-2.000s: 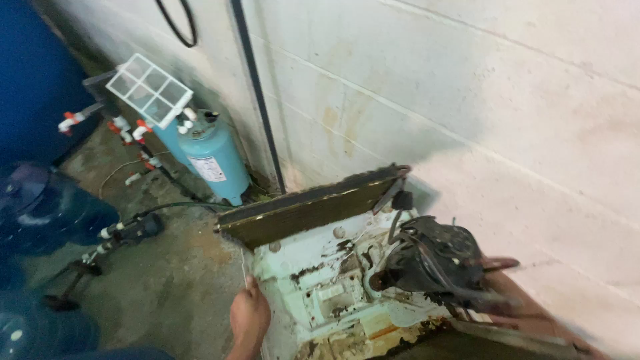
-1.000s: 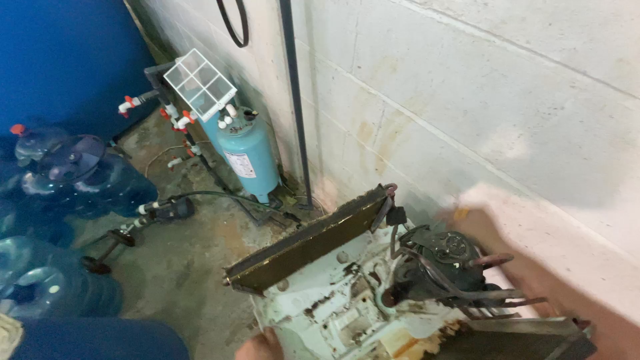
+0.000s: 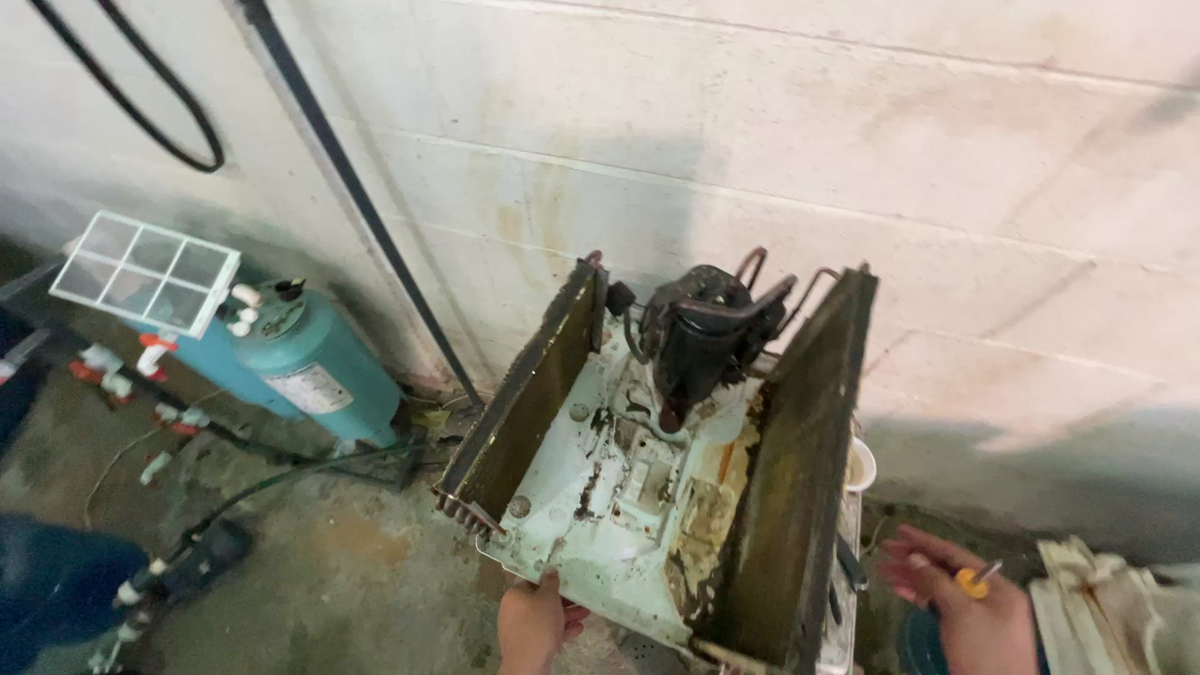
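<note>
An opened window air conditioner's base pan (image 3: 600, 553), pale, dirty and rusty, sits in front of me. My left hand (image 3: 536, 623) grips its near left edge, thumb on top. On the pan's far part stands a black compressor (image 3: 698, 328) with copper tubes. One finned coil (image 3: 525, 403) rises along the left side, a taller one (image 3: 797, 469) along the right. To the right of the unit, my right hand (image 3: 975, 600) holds a screwdriver (image 3: 975, 579) with a yellow handle, fingers partly spread. Its tip points up and right.
Behind stands a painted block wall (image 3: 937, 169). At left are teal tanks (image 3: 323, 361), a white-framed filter screen (image 3: 145, 272), pipes with red-handled valves (image 3: 155, 356) and a black hose (image 3: 272, 483). A white cup (image 3: 861, 466) is right of the unit, a cloth (image 3: 1097, 600) at lower right.
My right hand has come from behind the compressor to the unit's right side. The unit now appears turned, with both coils upright in view. The view has shifted to the right.
</note>
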